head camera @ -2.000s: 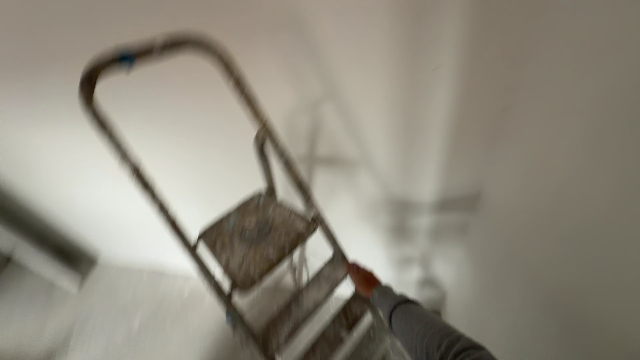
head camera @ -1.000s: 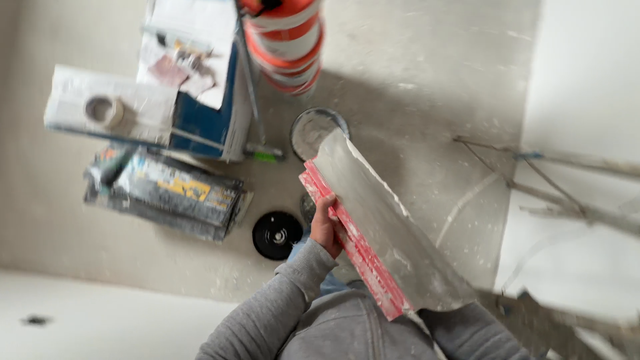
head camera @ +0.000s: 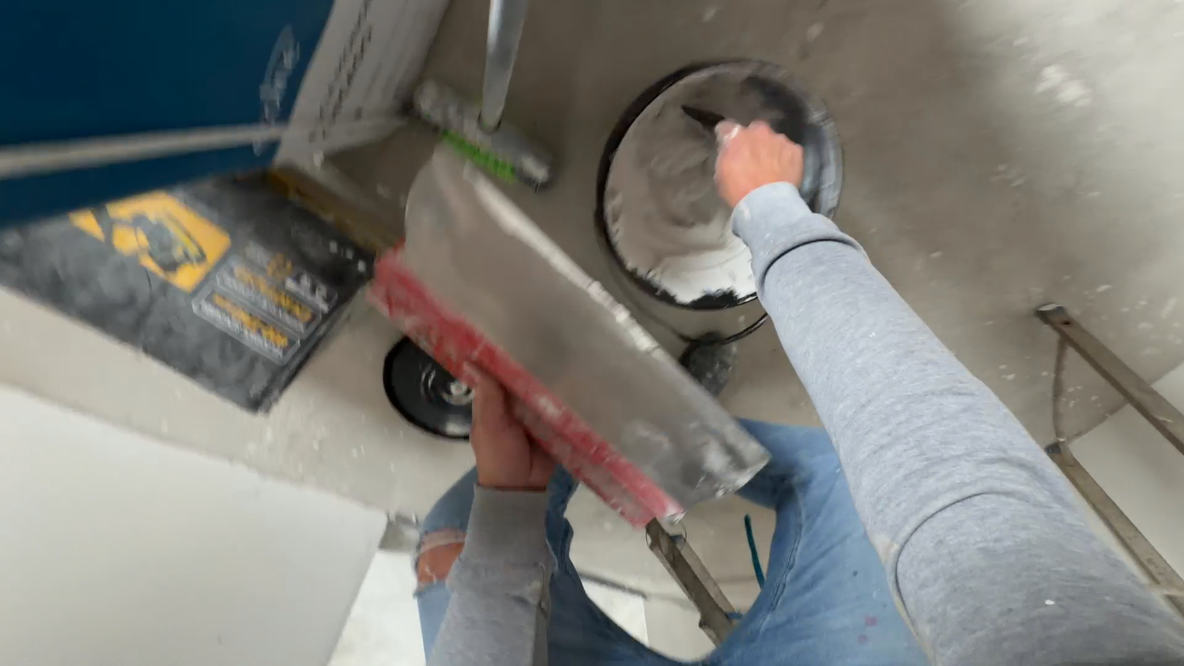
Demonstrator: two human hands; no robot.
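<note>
My left hand [head camera: 507,437] grips the red handle of a wide steel plastering blade [head camera: 564,314], which lies slantwise across the middle of the view with whitish compound along its upper edge. Up and to the right, my right hand [head camera: 760,162] is over an open black bucket [head camera: 612,227] of pale joint compound [head camera: 661,185]. It is closed around a small dark-tipped tool [head camera: 703,117], probably a putty knife, mostly hidden by the fingers. The small tool's tip is at the surface of the compound.
A black round lid [head camera: 416,393] lies on the floor behind the blade. A black case with yellow print [head camera: 185,277] and a blue box [head camera: 139,83] are at the left. A grey-and-green tool head on a pole [head camera: 486,139] stands near the bucket. Metal ladder legs [head camera: 1119,361] are at the right.
The view has swung from the stepladder down to the floor and come closer to the bucket. My right hand, not visible one second ago, is now over the bucket. My left hand still holds the wide blade.
</note>
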